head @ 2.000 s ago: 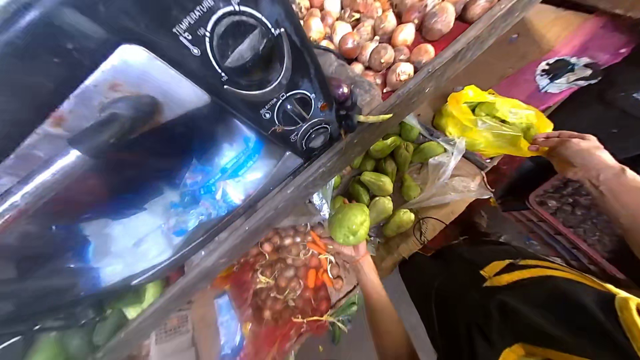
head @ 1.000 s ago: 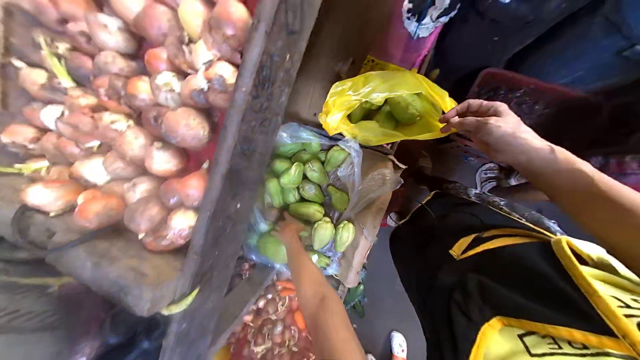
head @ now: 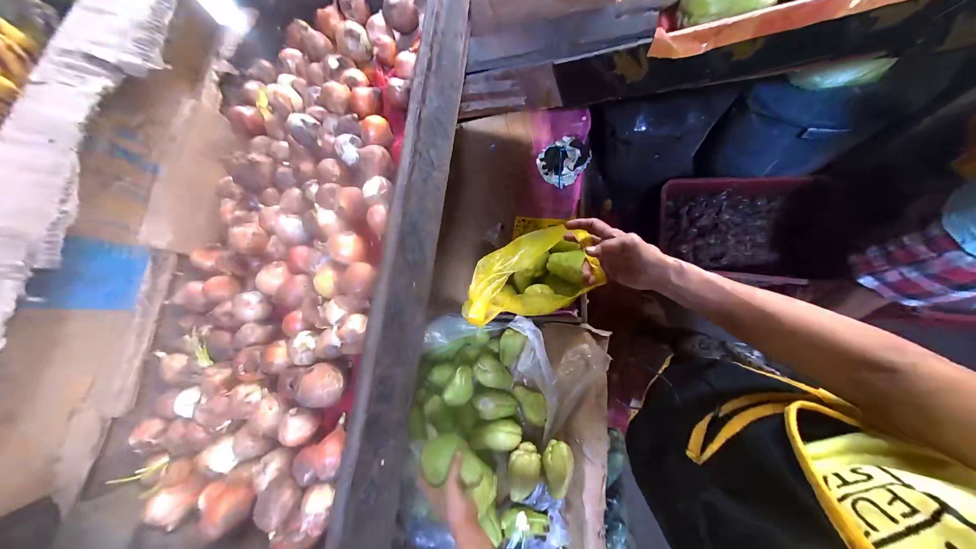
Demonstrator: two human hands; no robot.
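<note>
A thin yellow plastic bag [head: 496, 282] holds several green chayotes [head: 566, 265]. My right hand [head: 621, 255] grips its rim at the right side and keeps the mouth spread. Below the bag, a pile of chayotes [head: 496, 404] lies in clear plastic [head: 537, 351] on cardboard. Blurred and cut off by the lower frame edge, my left hand [head: 454, 499] reaches into this pile. Its fingers touch a large chayote [head: 442, 457]; whether they close around it cannot be told.
A wooden board [head: 404, 229] divides the chayotes from a long heap of onions [head: 305, 252]. Torn cardboard [head: 114, 183] lies at the left. Beyond my right hand stands a red crate [head: 732, 183] of small dark items. Plaid cloth [head: 915, 263] shows at the far right.
My left hand held a chayote two seconds ago; it is now down among the pile. The yellow bag stays in my right hand. The view has swung strongly away from the black oven.
</note>
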